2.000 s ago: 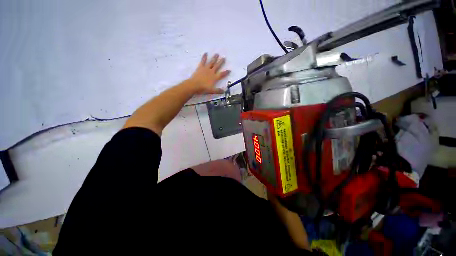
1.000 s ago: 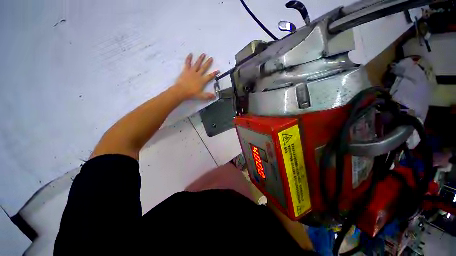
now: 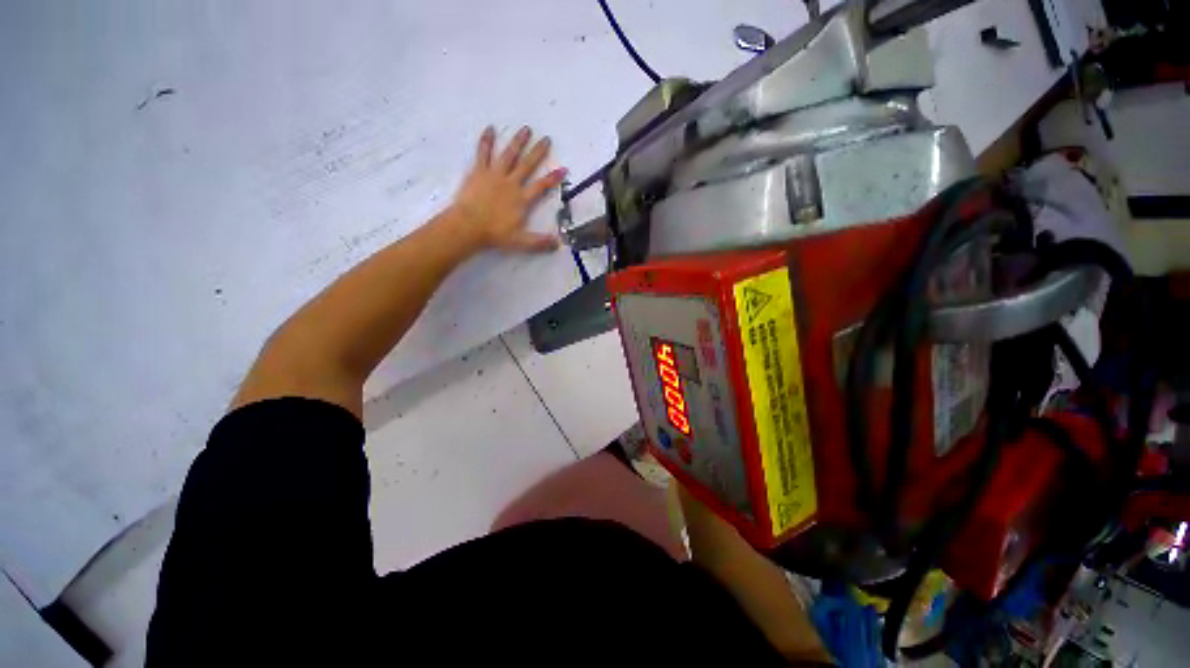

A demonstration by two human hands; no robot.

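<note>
The red and silver cloth cutting machine (image 3: 783, 352) stands at the edge of the white-topped lay (image 3: 326, 170). Its red display reads 4000. Part of its grey base plate (image 3: 570, 324) shows outside the lay edge; the rest is hidden. The thin upright guard (image 3: 570, 219) is over the paper, with a short dark line below it at the edge. My left hand (image 3: 503, 196) lies flat on the paper, fingers spread and empty, its fingertips close beside the guard. My right forearm (image 3: 744, 581) runs up behind the machine, which hides my right hand.
The white table (image 3: 483, 431) with a panel seam lies along the near side of the lay. Black cord loops (image 3: 900, 379) hang over the motor handle. A thin cord (image 3: 629, 39) trails across the paper. Small dark scraps (image 3: 998, 37) lie at upper right; coloured piles lie at lower right.
The machine looks larger than two seconds ago. Its guard is now further inside the lay edge, with less base plate showing. My left hand remains spread on the paper beside it.
</note>
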